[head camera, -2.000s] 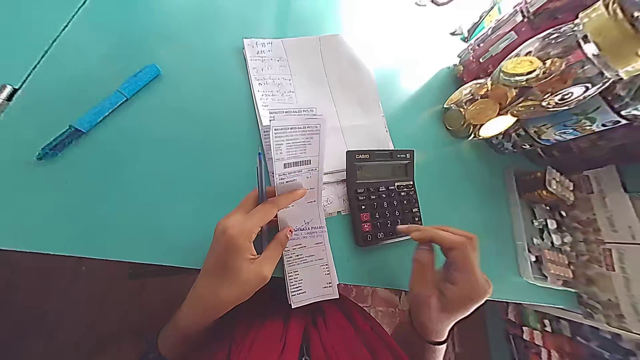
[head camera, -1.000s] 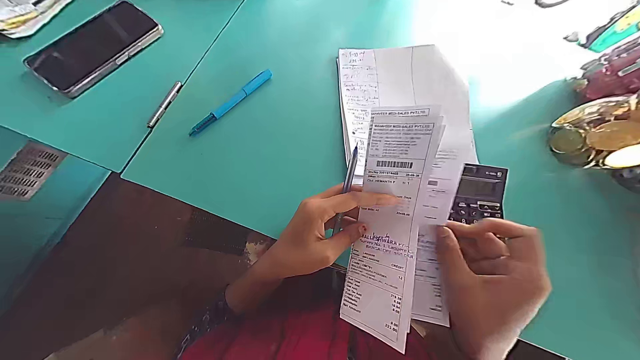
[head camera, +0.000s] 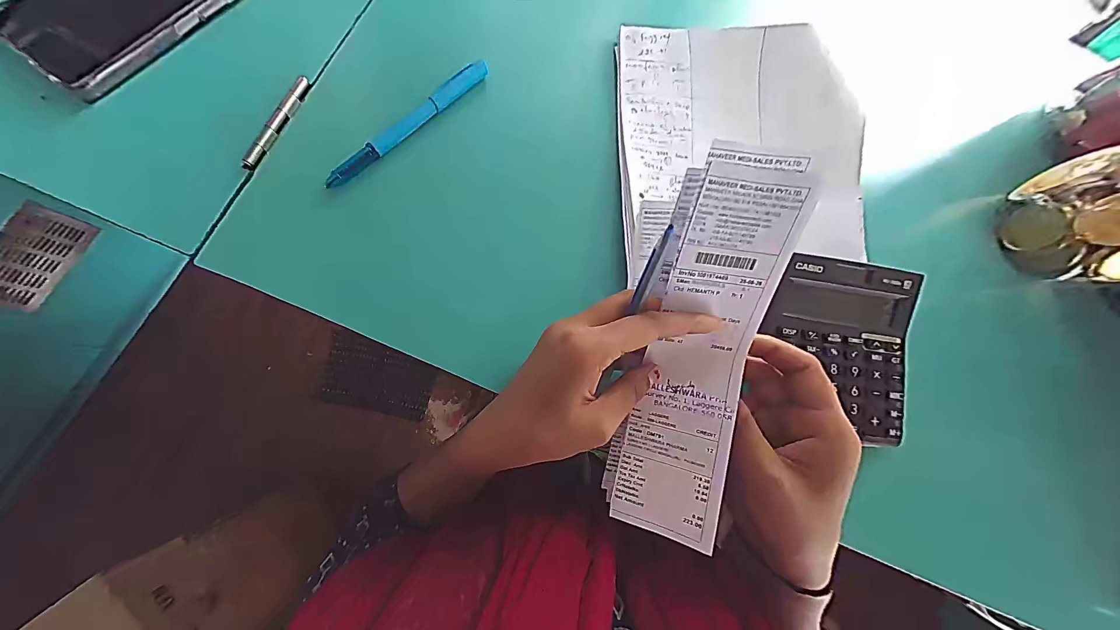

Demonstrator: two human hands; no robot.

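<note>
My left hand (head camera: 582, 385) holds several long printed paper receipts (head camera: 744, 236), its index finger lying across the top one. A blue pen (head camera: 652, 271) is tucked in the same hand, along the receipts' left edge. My right hand (head camera: 792, 455) is at the receipts' right edge with its fingers curled, partly behind the paper; whether it pinches a slip cannot be told. Beside it a black Casio desk calculator (head camera: 853, 306) lies on the table, its left keys hidden by my hand and the receipts. Beyond the receipts lies a stack of paper sheets (head camera: 735, 87) with handwriting.
A light-blue capped pen (head camera: 407, 122) lies left of the papers on the green table. Farther left are a metal hinge (head camera: 276, 122) at the table's seam and a dark phone (head camera: 96, 39). A jar of coins (head camera: 1063, 219) stands at the right edge.
My right hand has moved from the calculator's keys to the receipts' right edge. The receipts were spread wider one second ago. The view has shifted since the earlier frames.
</note>
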